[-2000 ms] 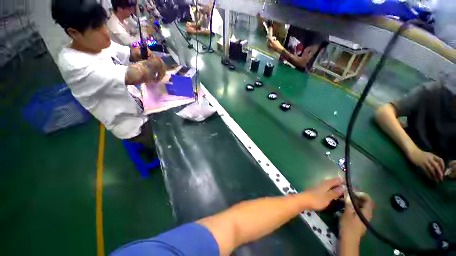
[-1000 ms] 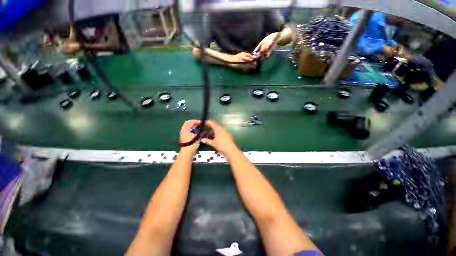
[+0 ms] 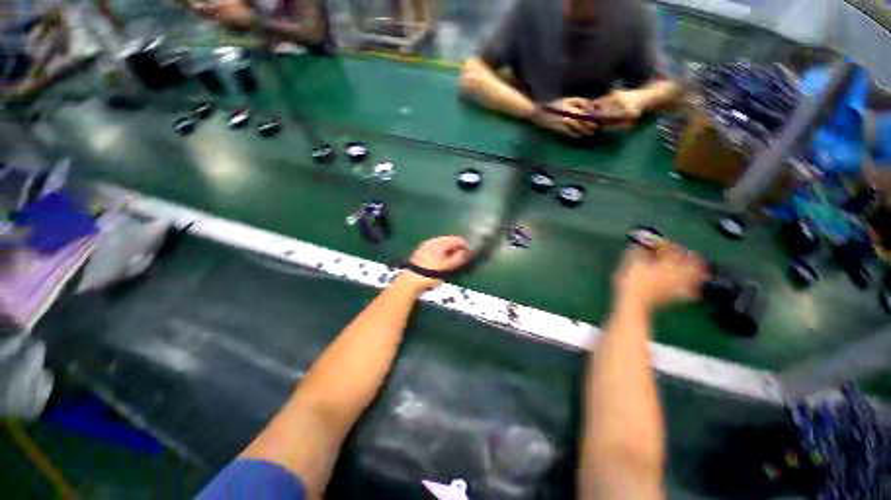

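Observation:
My left hand (image 3: 442, 256) is over the belt's near edge, fingers curled in, with nothing visible in it. A part-built unit (image 3: 371, 222), dark with bluish and silver insides, lies on the belt to its left. My right hand (image 3: 664, 273) is blurred, stretched over the belt beside black cylindrical housings (image 3: 735, 301) that lie to its right. A flat black end cap (image 3: 645, 236) with a pale centre is at its fingers' far side; blur hides whether the hand touches anything. A small silver circuit board (image 3: 519, 236) lies between my hands.
Black end caps (image 3: 470, 179) are spread along the green belt. A black cable loop crosses by my left wrist. The white rail (image 3: 557, 327) carries dark specks. A wired parts pile (image 3: 842, 439) is at right, a plastic bag (image 3: 127, 252) at left. A person works opposite, hands (image 3: 586, 115) together.
My hands have parted; the right has swung right towards the black housings. The dark part between my hands is no longer there, and a unit now lies left of my left hand. The view has tilted.

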